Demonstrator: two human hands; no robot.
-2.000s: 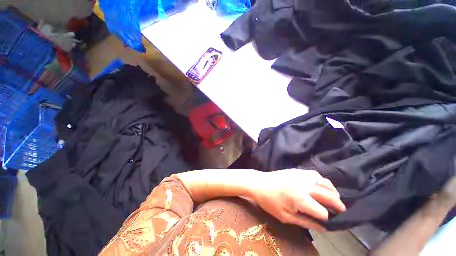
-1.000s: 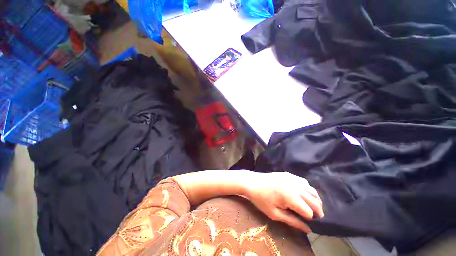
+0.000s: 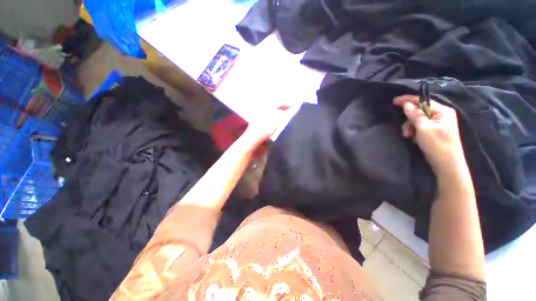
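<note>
A black garment (image 3: 352, 135) lies over the white table and hangs over its near edge by my lap. My right hand (image 3: 438, 132) is on the right over the cloth, holding small thread snips (image 3: 425, 104) with dark blades pointing away from me and a yellow-green part by the fingers. My left hand (image 3: 267, 120) is at the table's left edge, beside the garment's left border. It is washed out against the bright table, so its fingers and any grip on the cloth cannot be made out.
A smartphone (image 3: 218, 67) lies on the white table (image 3: 258, 76). A blue plastic bag (image 3: 114, 23) is at its far left corner. A black garment pile (image 3: 117, 188) is at left, with blue crates (image 3: 35, 176) beyond. A red item (image 3: 228, 130) is under the table edge.
My left hand has moved from my lap forward to the table edge. My right hand has come into view with the snips. The near part of the garment has shifted and been spread differently.
</note>
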